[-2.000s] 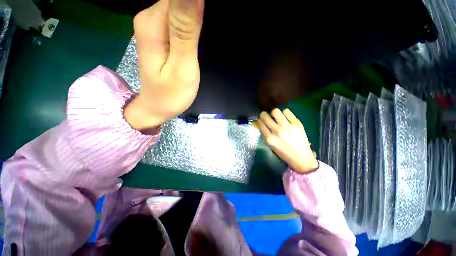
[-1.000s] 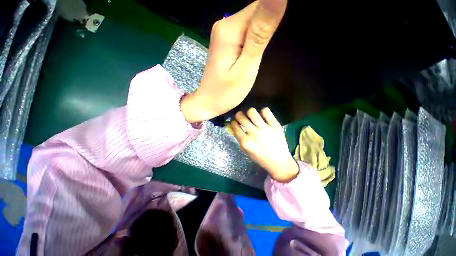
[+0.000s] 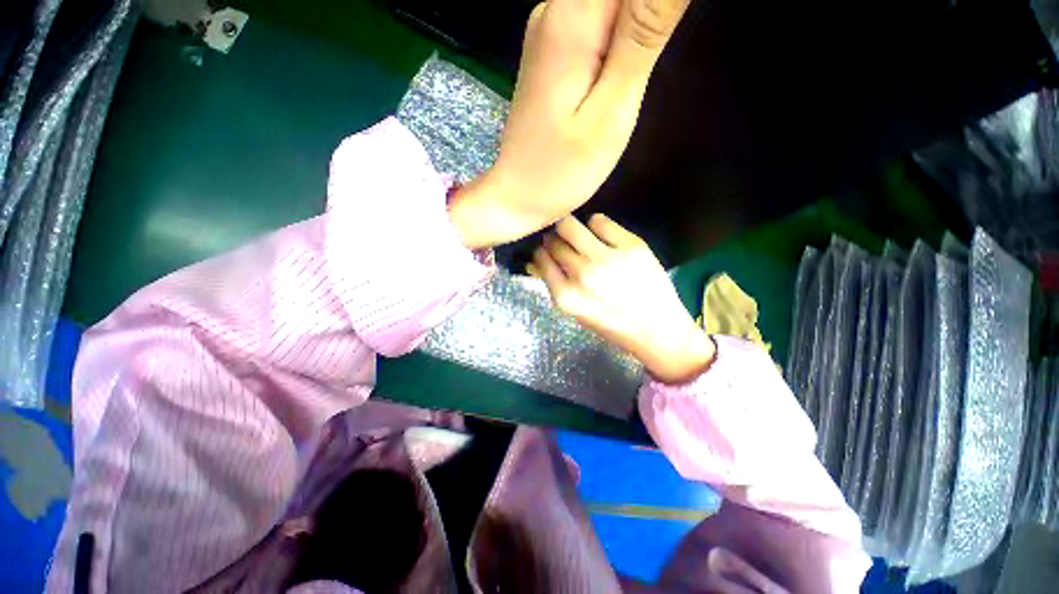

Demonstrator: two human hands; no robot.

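A large black panel (image 3: 801,104) is held tilted above the green bench and runs out of the top of the picture. My left hand (image 3: 575,128) is raised at its left side; its fingertips are cut off by the top edge, so its grip is hidden. My right hand (image 3: 604,284) is at the panel's lower edge with its fingers curled; whether it grips the edge or something small is unclear. A silvery bubble bag (image 3: 540,342) lies flat on the bench under the panel. A crumpled tan cloth (image 3: 728,309) lies right of my right wrist.
A row of upright bubble bags (image 3: 981,406) stands at the right, with more behind. Other bubble bags (image 3: 52,221) are at the left edge. The green bench (image 3: 221,174) has a small white tag (image 3: 224,29) at upper left. Blue floor (image 3: 633,482) shows below.
Since two seconds ago the view has shifted, and the panel and both hands sit differently. The tan cloth has come into view. The right hand has moved slightly along the panel's lower edge.
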